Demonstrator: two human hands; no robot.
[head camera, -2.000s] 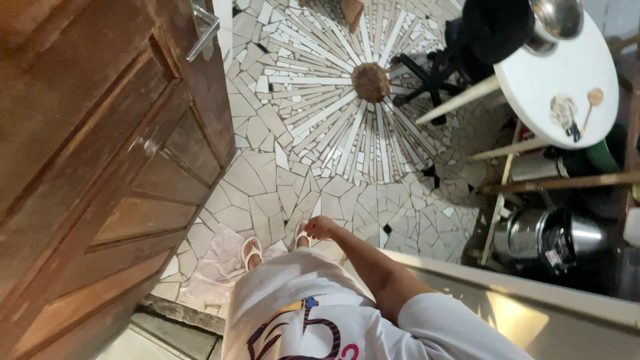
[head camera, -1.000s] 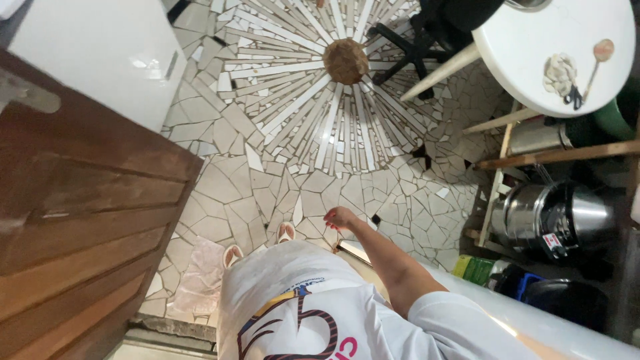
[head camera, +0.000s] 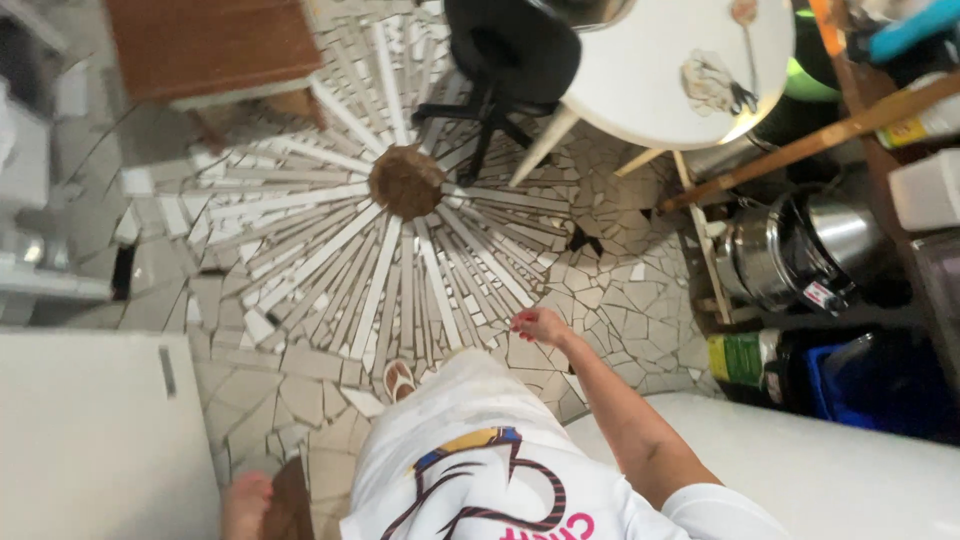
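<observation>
My right hand (head camera: 538, 326) hangs over the mosaic floor with fingers curled; whether it holds anything small cannot be told. My left hand (head camera: 249, 499), blurred, is low on the left beside the edge of a brown wooden door (head camera: 291, 501), and its grip is unclear. One foot in a white flip-flop (head camera: 399, 380) shows ahead of my white printed shirt (head camera: 480, 480). A round brown piece (head camera: 407, 182) forms the centre of the sunburst mosaic floor (head camera: 375, 300).
A black swivel chair (head camera: 517, 60) stands by a round white table (head camera: 652, 90). A brown wooden table (head camera: 214, 45) is at upper left, a white appliance (head camera: 97, 435) at lower left. Wooden shelving (head camera: 817, 142) holds metal pots (head camera: 757, 247) at right.
The view has moved forward past the wooden door, which now shows only at the lower left. My left hand has come into view there. The brown table and the left side of the room show more.
</observation>
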